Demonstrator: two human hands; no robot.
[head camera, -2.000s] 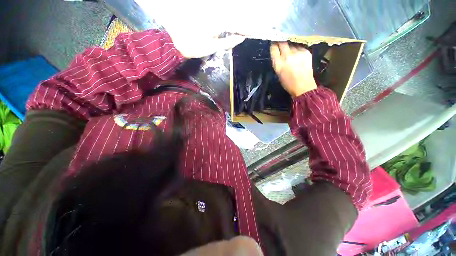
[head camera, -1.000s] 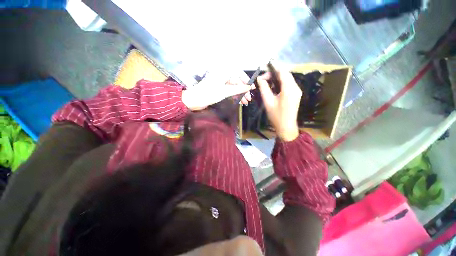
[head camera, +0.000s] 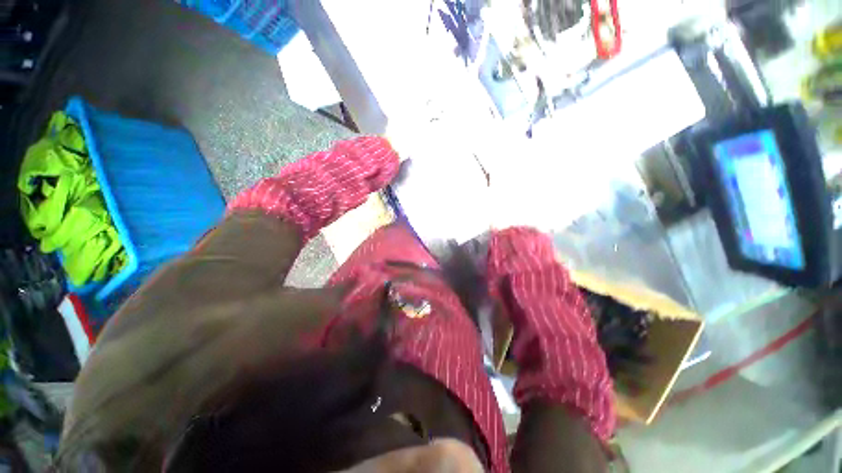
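My left hand (head camera: 432, 155) and my right hand (head camera: 506, 205) reach onto the white tabletop. Both are almost washed out by glare, so fingers and anything held cannot be made out. The open cardboard box (head camera: 680, 334) stands beside my right forearm, partly hidden by the sleeve. Black strips (head camera: 624, 331) lie inside it. Dark strips (head camera: 459, 26) lie on the white top at the upper edge. Sewing machine parts show beyond my hands, with a red part (head camera: 605, 28) at the top.
A display screen (head camera: 759, 199) stands at the right. A blue bin (head camera: 152, 199) with bright green material (head camera: 69, 199) is on the floor at the left. A blue crate (head camera: 249, 20) is at the top left. The tabletop edge (head camera: 355, 78) runs down left of my hands.
The view has swung towards the machine. My right hand was in the box, then both hands held a dark strip near it. Now both are over the white top, away from the box.
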